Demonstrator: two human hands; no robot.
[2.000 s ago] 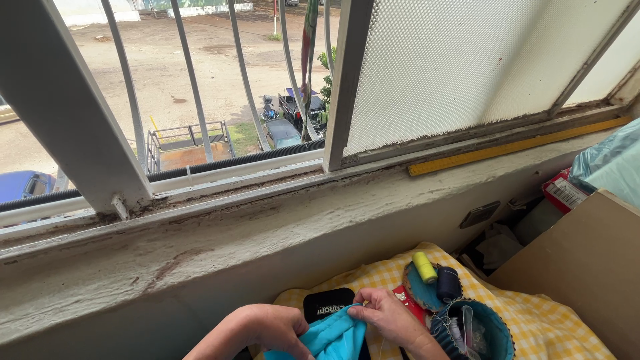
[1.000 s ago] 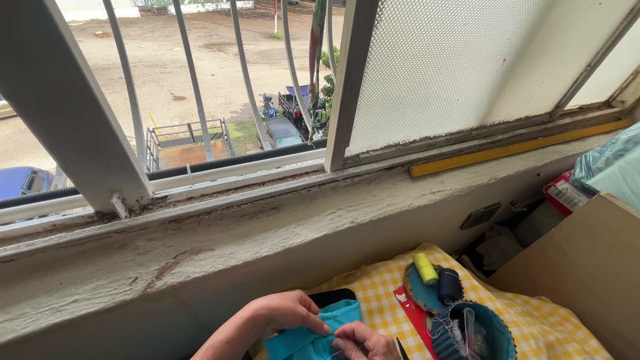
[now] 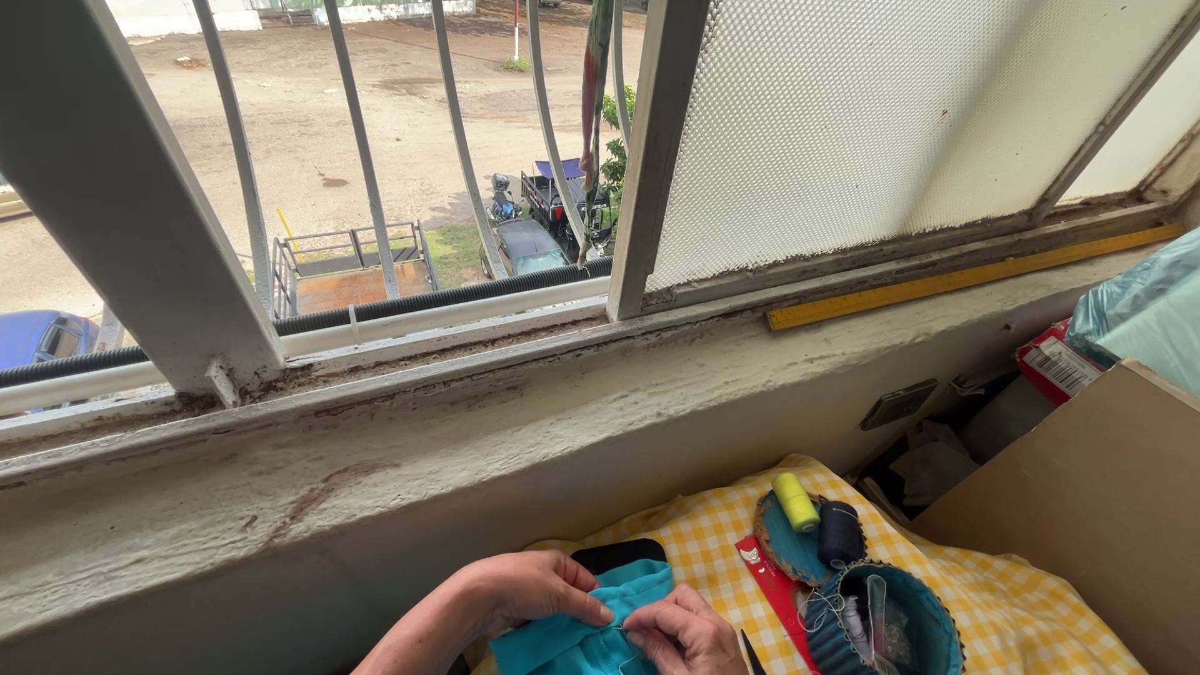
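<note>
At the bottom centre, turquoise fabric point(image 3: 562, 647) lies between my hands over a yellow-and-white checked cloth point(image 3: 994, 600). My left hand point(image 3: 534, 591) pinches its upper part between thumb and fingers. My right hand point(image 3: 689, 628) is closed at the fabric's edge, fingertips close to the left thumb, with what looks like a needle or thread there. Pale thread shows on the fabric below. A black item point(image 3: 619, 555) lies partly hidden behind the fabric. Just right of my right hand, a dark pointed tip point(image 3: 752, 652) shows.
Right of my hands are a round blue sewing box point(image 3: 942, 619), its lid point(image 3: 778, 530) with a yellow thread spool point(image 3: 795, 502) and a navy spool point(image 3: 839, 534), and a red card point(image 3: 778, 600). A yellow ruler point(image 3: 975, 277) lies along the windowsill; cardboard point(image 3: 1078, 506) stands at right.
Two seconds ago the hands were farther apart on the bunched fabric, and more of the black item showed. Now the fingertips are close together, and the fabric lies flatter.
</note>
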